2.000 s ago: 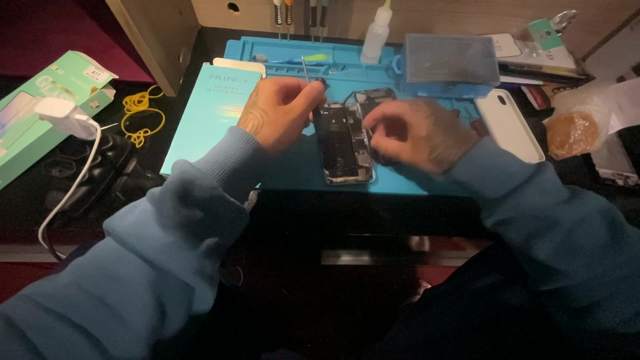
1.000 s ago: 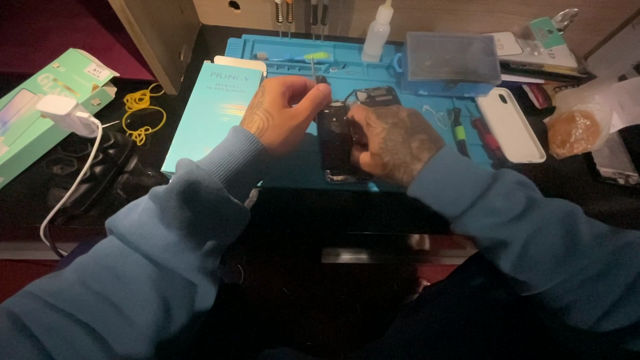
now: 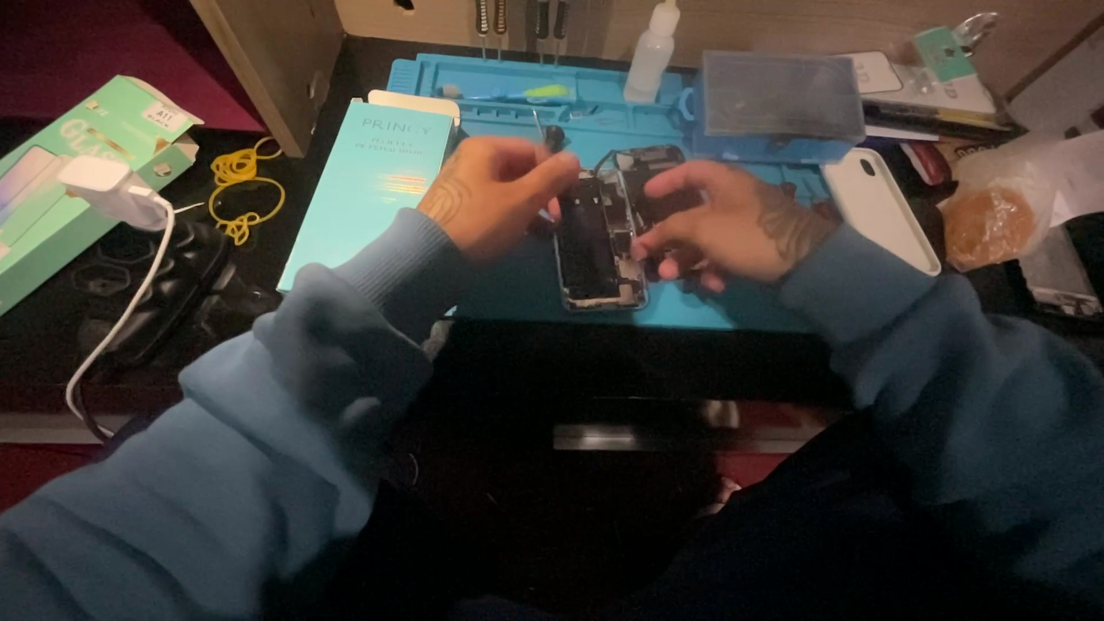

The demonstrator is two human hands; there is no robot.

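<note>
An opened smartphone [image 3: 595, 241], its battery and inner parts exposed, lies on a blue silicone repair mat [image 3: 690, 310]. A dark phone part [image 3: 649, 162] joins it at the upper right, partly behind my right hand. My left hand [image 3: 500, 190] is at the phone's top left corner, thumb and fingertips together; whether something small is pinched there cannot be told. A thin metal tool [image 3: 541, 129] stands up just beyond those fingers. My right hand [image 3: 720, 216] is over the phone's right edge, fingers apart and curled, with nothing visible held.
A turquoise box [image 3: 362, 181] lies left of the phone. Behind are a dropper bottle [image 3: 651, 52], a lidded plastic case [image 3: 776, 103] and a brush [image 3: 500, 92]. A white phone case [image 3: 884, 207] is at right; a charger [image 3: 112, 185] and yellow cord [image 3: 246, 185] are at left.
My right hand, closed over the phone one second ago, has moved right and its fingers have spread, uncovering more of the phone. My left hand stays near the phone's top left corner.
</note>
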